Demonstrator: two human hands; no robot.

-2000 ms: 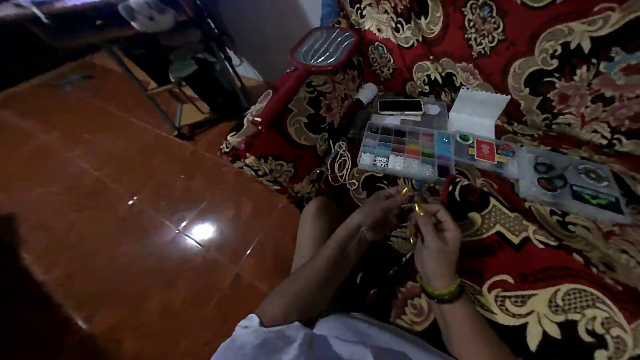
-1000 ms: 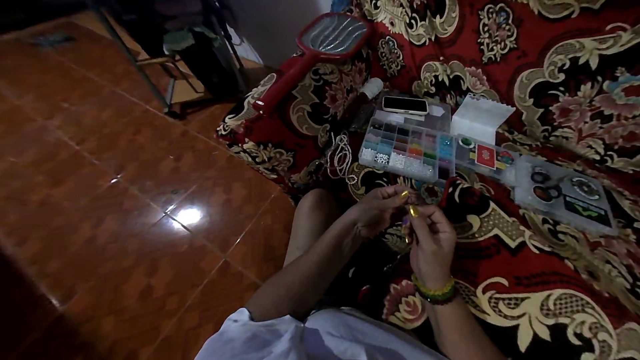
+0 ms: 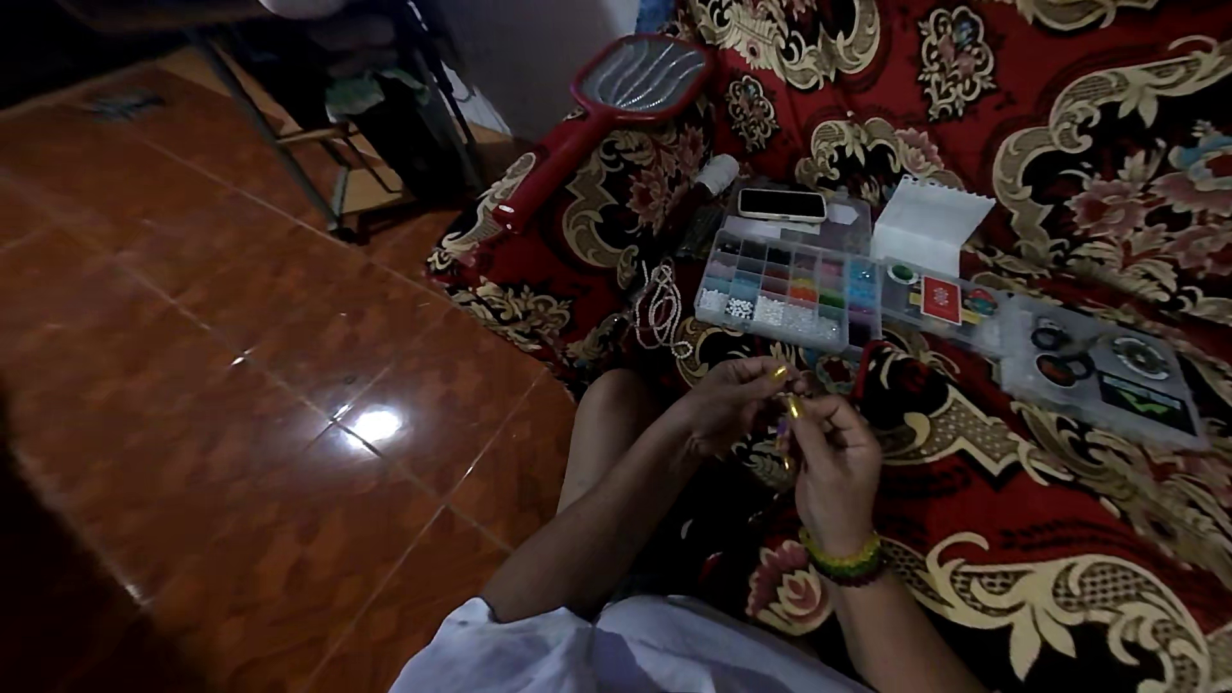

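My left hand (image 3: 733, 399) and my right hand (image 3: 835, 457) meet above my lap, fingertips close together. Between them is something small with a purplish part (image 3: 783, 435), too small and dark to name; the fingers of both hands pinch at it. A beaded bracelet (image 3: 847, 562), yellow, green and dark, circles my right wrist. Just beyond the hands lies a clear plastic compartment box (image 3: 770, 329) of sorted beads, white ones in the near row and coloured ones behind. Left of the box, strands of pale beads (image 3: 659, 306) lie on the patterned cover.
A smartphone (image 3: 782, 204) rests behind the bead box, near a folded white card (image 3: 929, 226). To the right, scissors (image 3: 1063, 354) and a roll (image 3: 1142, 359) lie on a plastic case (image 3: 1044, 397). A red electric fly swatter (image 3: 602, 115) leans over the sofa's arm.
Both hands stay close together at nearly the same place, with only small finger movements. Nothing has plainly been put down or taken up.
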